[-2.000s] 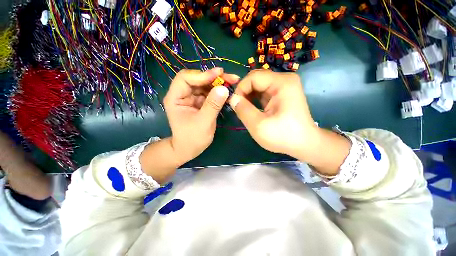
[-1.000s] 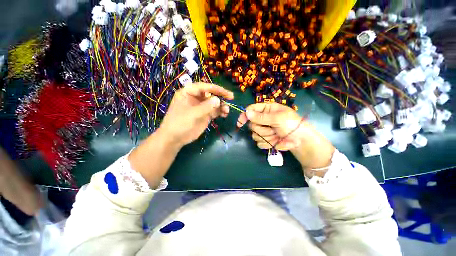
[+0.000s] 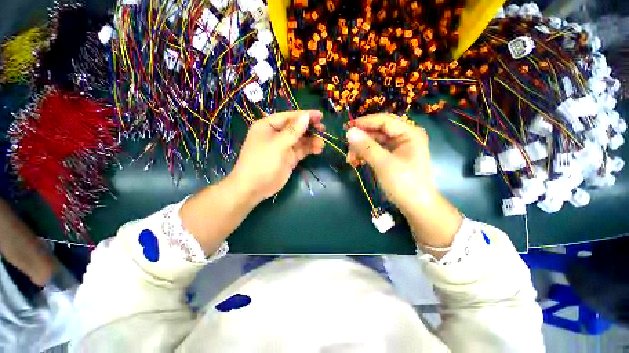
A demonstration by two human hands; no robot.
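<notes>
My left hand (image 3: pixel 279 148) pinches thin multicolour wires between thumb and fingertips, left of centre. My right hand (image 3: pixel 390 148) pinches a red wire (image 3: pixel 350 117) that points up from its fingertips. A yellow wire (image 3: pixel 361 182) and darker wires run down between the hands to a white connector housing (image 3: pixel 383 221), which hangs over the green bench near its front edge. Loose wire ends show below my left hand. The fingers hide where the wires are gripped; I cannot see whether a black-and-orange housing is in them.
A yellow bin (image 3: pixel 277 27) spills black-and-orange housings (image 3: pixel 345 76) at the centre back. Part-made harnesses (image 3: pixel 200 76) lie left of it, red wires (image 3: pixel 62 148) farther left. A harness pile (image 3: pixel 572 138) lies right. Another person's arm (image 3: pixel 24 245) is at lower left.
The camera view first shifted to show more of the bin. The small orange housing seen between my fingertips earlier is no longer visible. My right hand now pinches a red wire pointing up.
</notes>
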